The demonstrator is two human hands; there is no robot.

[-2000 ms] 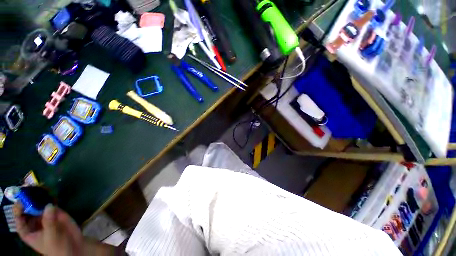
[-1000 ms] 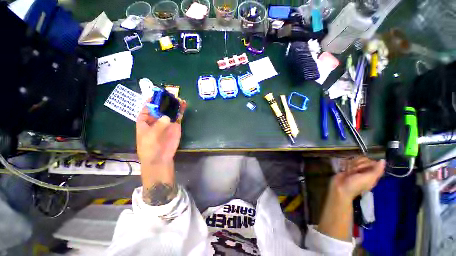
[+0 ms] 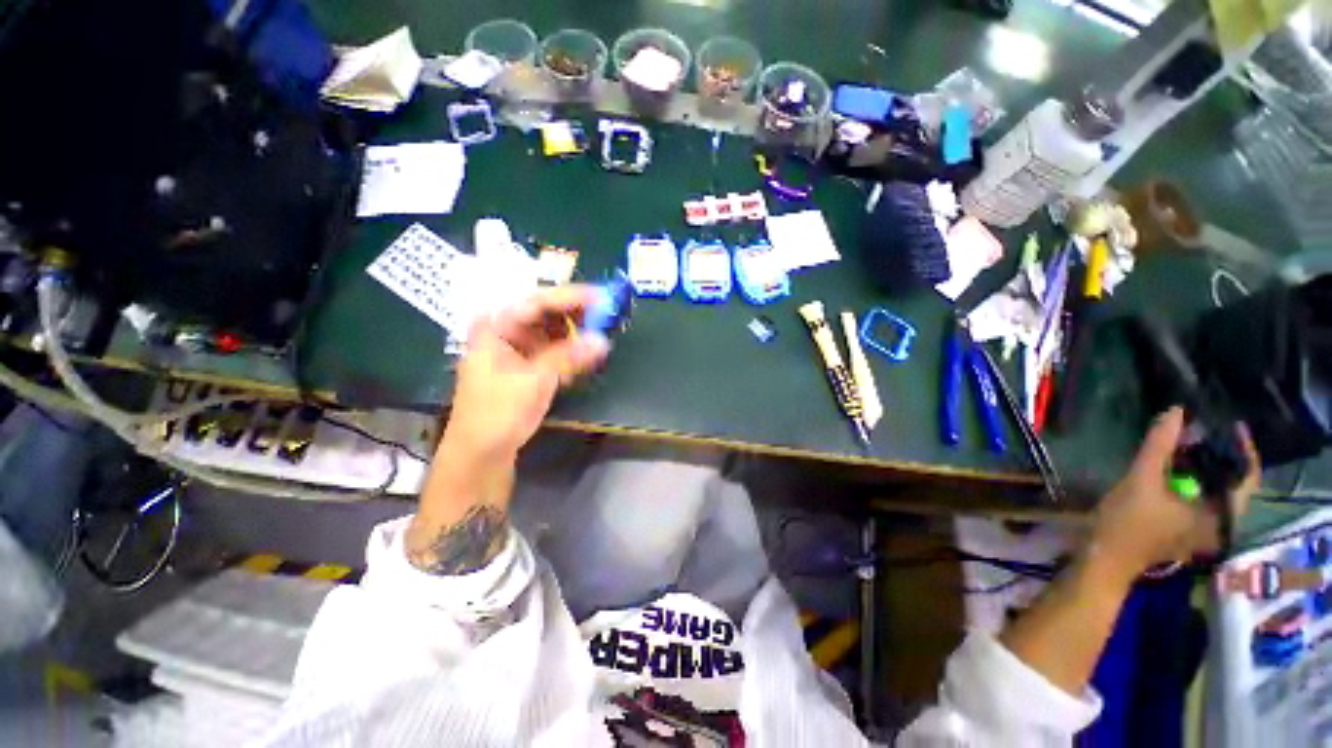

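Observation:
My left hand [image 3: 529, 358] holds a small blue smartwatch [image 3: 608, 304] at its fingertips, above the green mat. The watch is tilted and blurred, so its screen does not show clearly. My right hand [image 3: 1180, 497] is at the bench's right edge, with its fingers around a dark tool [image 3: 1211, 450]. A bright green part of this tool [image 3: 1185, 487] shows between the fingers; the rest is hidden or blurred.
Three blue watch housings [image 3: 707, 271] stand in a row mid-mat. To their right lie a yellow screwdriver [image 3: 834, 373], a pale stick [image 3: 862, 373], a blue bezel frame [image 3: 887, 335], blue-handled pliers [image 3: 954, 387] and tweezers [image 3: 1018, 417]. Cups [image 3: 652, 65] line the back; a label sheet [image 3: 421, 273] lies left.
My left hand has moved right with the watch and turned it. My right hand has moved right from near the tweezers and closed around the dark and green tool.

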